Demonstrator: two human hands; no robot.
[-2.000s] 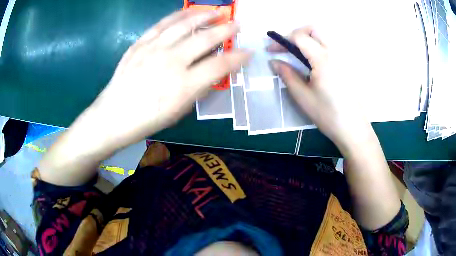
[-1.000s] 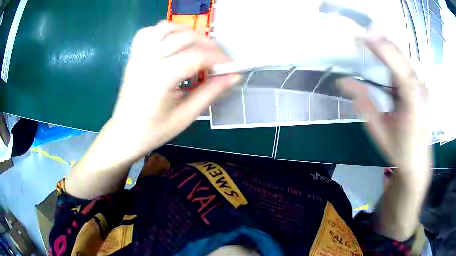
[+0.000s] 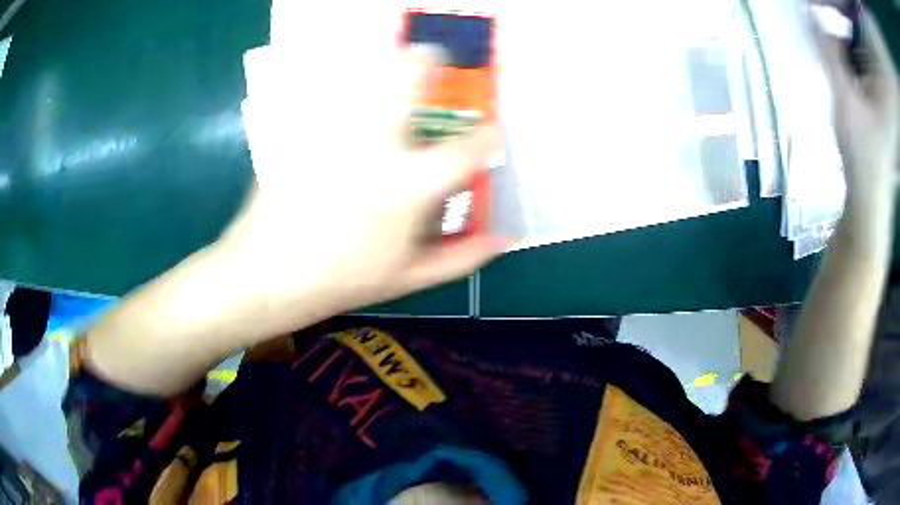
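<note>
An orange-red device housing (image 3: 464, 91) lies over the white sheets, with a dark blue-grey block at its far end, an orange patch, a green strip and a silvery area near its close end. My left hand (image 3: 365, 187) is on the housing, fingers spread along it and gripping its sides; it is blurred and overexposed. White sticker sheets (image 3: 612, 118) lie under and beside it, with a few grey rectangles at their right side. My right hand (image 3: 861, 89) is at the far upper right, blurred, with the dark tweezers (image 3: 857, 44) in it.
The dark green bench top (image 3: 118, 148) extends left, and its front edge runs close to my body. More stacked sheets (image 3: 814, 197) lie at the right. Grey floor with yellow marks and a blue item show below the bench at left.
The housing has moved right, onto the sheets, with my left hand. My right hand has let go of the sheet and moved to the upper right. The sheet now lies flatter, mostly white.
</note>
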